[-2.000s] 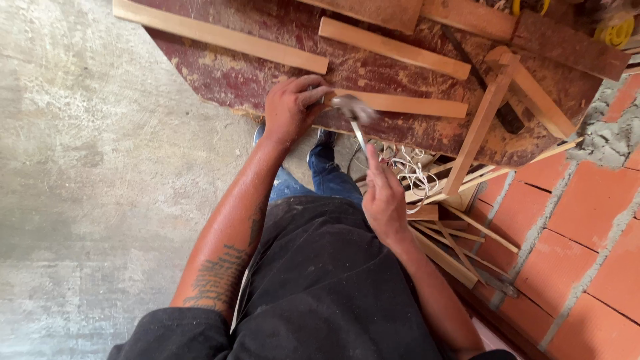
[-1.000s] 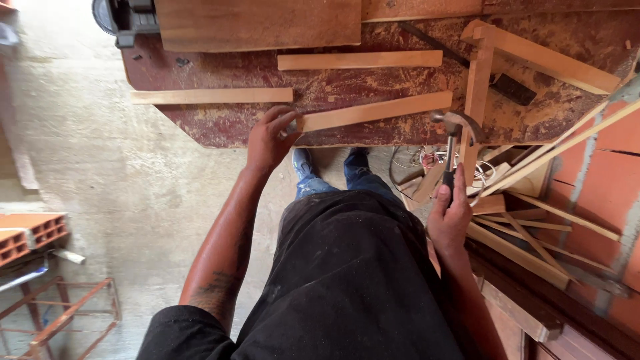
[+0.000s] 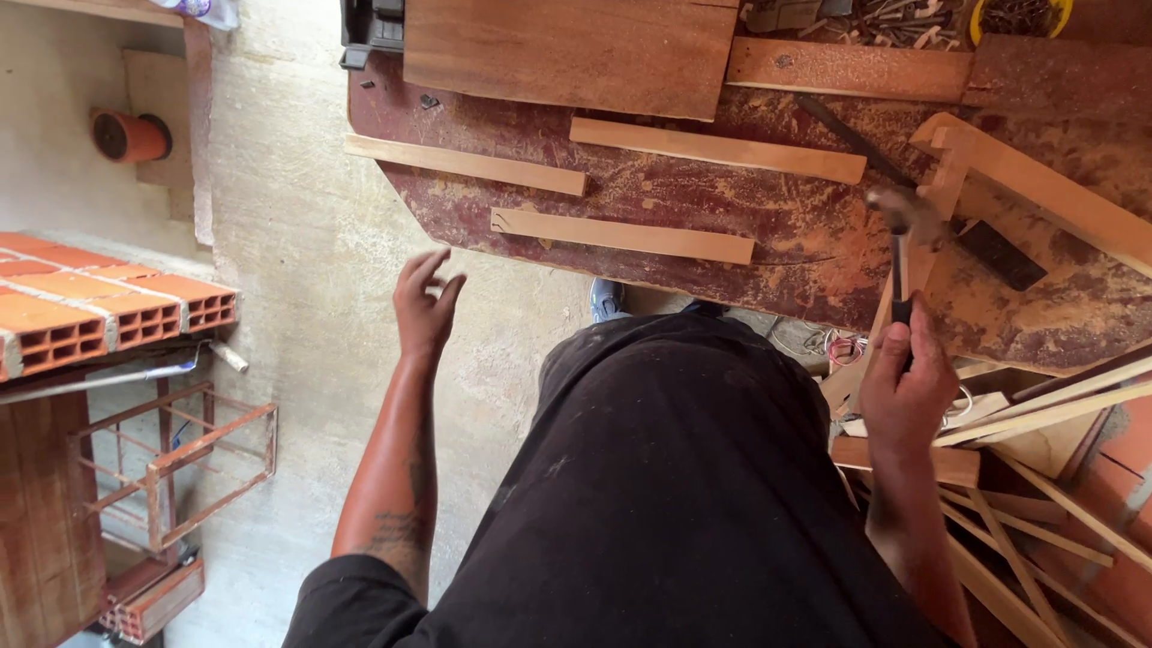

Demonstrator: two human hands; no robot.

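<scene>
My right hand [image 3: 909,382] grips the dark handle of a claw hammer [image 3: 902,243], its blurred head raised over the right part of the worktable [image 3: 810,270]. My left hand [image 3: 427,301] hangs beside the table's left front edge, fingers apart, holding nothing. Nearest to it on the table is a short wooden strip [image 3: 621,236] with small dark nails or marks at its left end. A second strip [image 3: 468,165] lies behind to the left and overhangs the edge. Farther back lies a third strip [image 3: 720,150].
A wide board [image 3: 567,54] lies at the back beside a yellow tub of nails [image 3: 1021,18]. Joined wood pieces [image 3: 1053,189] and a dark block [image 3: 1001,255] lie on the right. Offcuts [image 3: 1017,513] are piled below. Hollow bricks [image 3: 117,306] and a rusty metal frame [image 3: 211,459] stand left.
My left hand has let go of the near strip and moved left, off the table. The hammer, over that strip's left end two seconds ago, is now farther right. The view has shifted.
</scene>
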